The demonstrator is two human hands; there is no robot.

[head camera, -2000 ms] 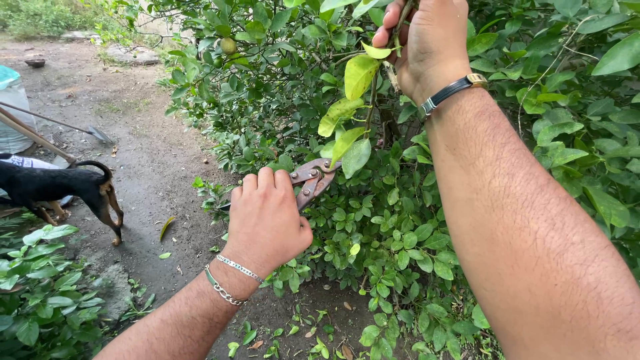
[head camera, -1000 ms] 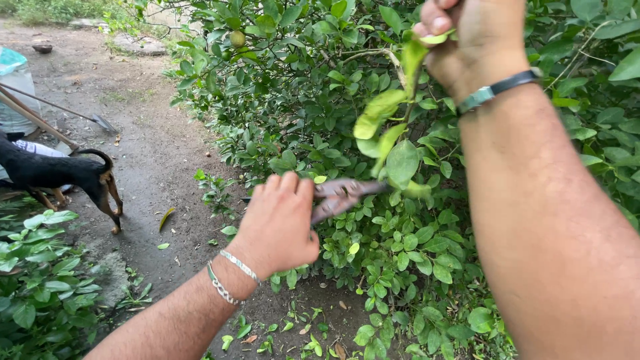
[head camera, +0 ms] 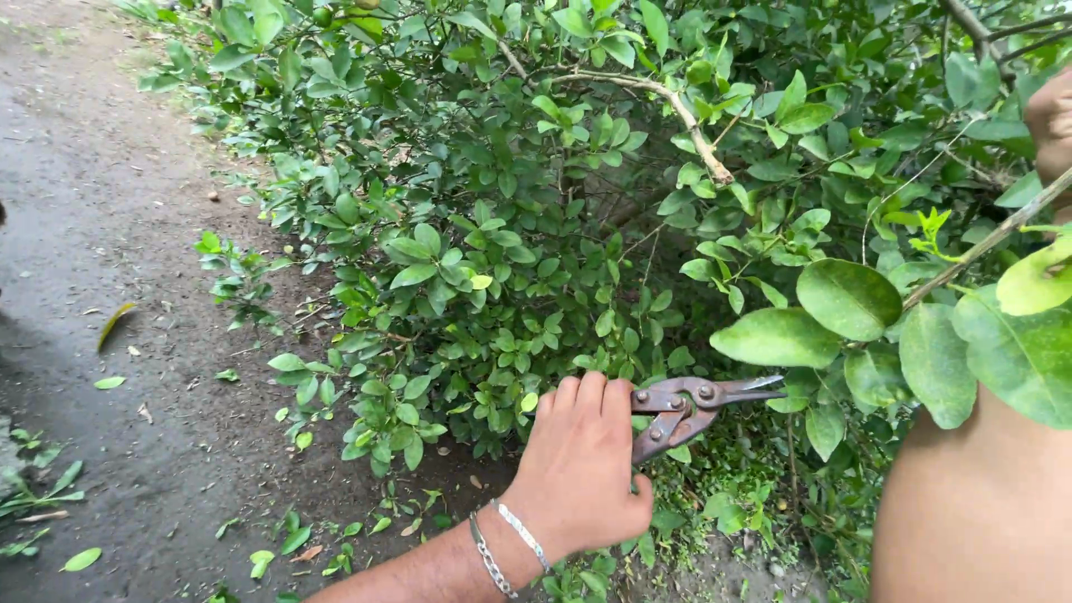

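Note:
My left hand (head camera: 582,465), with two metal bracelets at the wrist, is closed round the handles of a pair of rusty aviation snips (head camera: 682,410). The snips point right, their jaws just below the large leaves (head camera: 779,337) of a leafy branch (head camera: 997,234). That branch slants up to the right frame edge, where part of my right hand (head camera: 1053,126) shows beside it; the fingers are cut off, so its hold cannot be made out. A bare cut branch end (head camera: 716,167) sticks out of the bush above the snips.
A dense green bush (head camera: 469,243) fills the middle and right. Bare soil (head camera: 184,368) with fallen leaves lies on the left, with a yellowish curved leaf (head camera: 113,327) on it. Small green fruit (head camera: 322,15) hangs at the top.
My right hand has moved right, nearly out of view. The leafy sprig that hung beside the snips is no longer there. The view has shifted right; the dog and bucket at left have left it.

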